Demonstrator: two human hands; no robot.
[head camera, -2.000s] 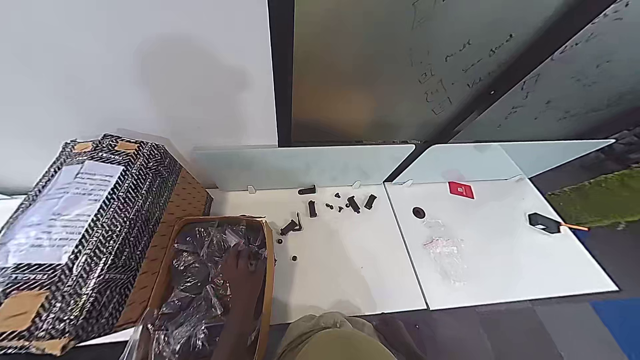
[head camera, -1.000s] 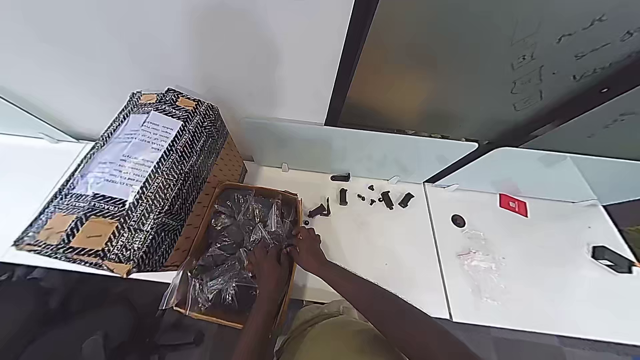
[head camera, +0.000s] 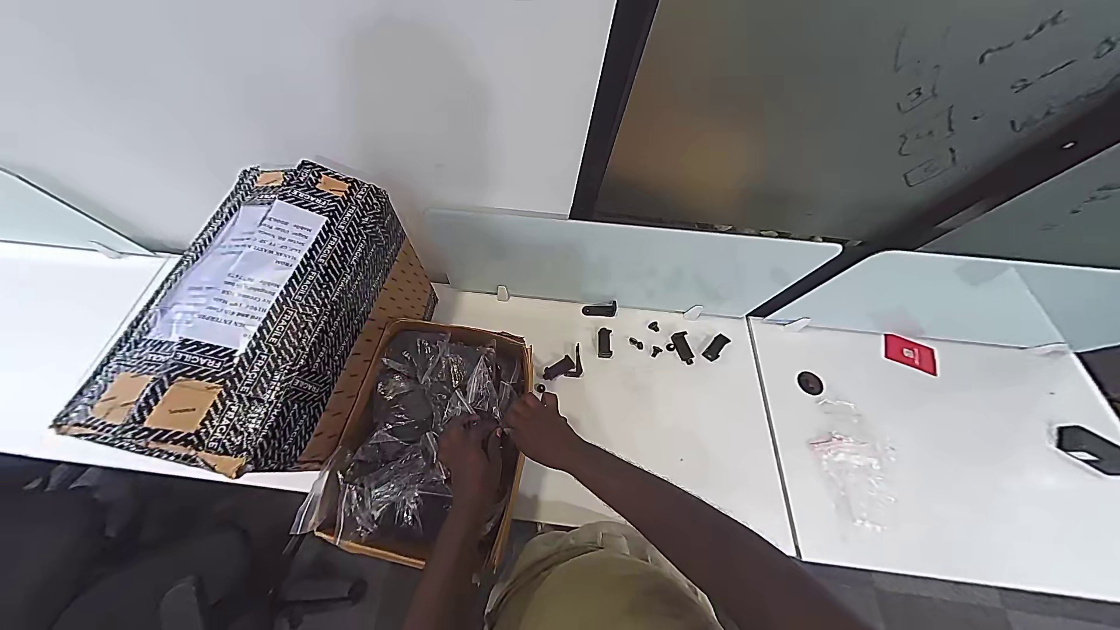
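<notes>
An open cardboard box (head camera: 523, 372) full of clear plastic bags (head camera: 411, 477) with dark contents stands before me at the desk's front edge. My left hand (head camera: 471, 451) is inside it, fingers curled over the bags; whether it grips one is hidden. My right hand (head camera: 538, 429) lies at the box's right rim, fingers bent close to the left hand; what its fingertips hold cannot be told. Just right of the box, a black plastic part (head camera: 563, 365) lies on the white desk. Farther right are more black parts (head camera: 682, 347), several small black pieces and another black part (head camera: 717, 347).
A large carton (head camera: 350, 289) wrapped in printed tape stands left of the open box. Low glass dividers (head camera: 612, 262) run along the desk's back. The right desk holds a red card (head camera: 910, 354), a black disc (head camera: 810, 382), clear plastic bags (head camera: 853, 472) and a black object (head camera: 1088, 448).
Two seconds ago only one hand showed, in the box; now my right hand is at the box's right rim too. The view has shifted left.
</notes>
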